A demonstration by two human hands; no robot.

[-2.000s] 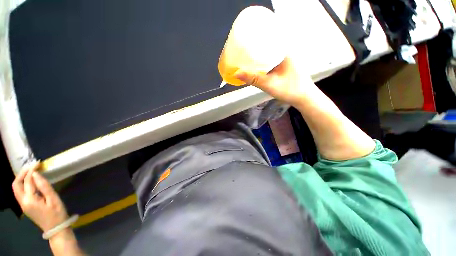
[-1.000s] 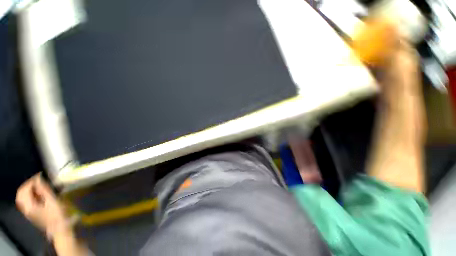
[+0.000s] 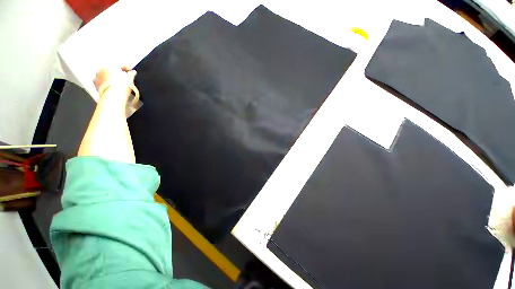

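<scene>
My left hand [image 3: 114, 82] reaches to the left edge of the large, slightly wrinkled black notched panel [image 3: 226, 107]. Its fingertips are at the panel's edge; whether they pinch it cannot be told. This panel lies at the left, its near part hanging past the table edge. A second black notched panel [image 3: 389, 209] lies flat at the lower right, with a thin pale line along parts of its edges. My right hand is not recognisable; only a small reddish sliver shows at the right rim. The glue bottle is not in view.
Smaller black panels [image 3: 440, 79] lie at the far right of the white table [image 3: 316, 163]. A small yellow ring or roll [image 3: 359, 34] lies at the far side. A yellow floor line [image 3: 197, 237] runs below the table. Red and brown items [image 3: 22, 175] are at the far left.
The view has swung left. My left hand has moved from the near table corner to the left panel's edge. My right hand and the glue bottle have left the picture.
</scene>
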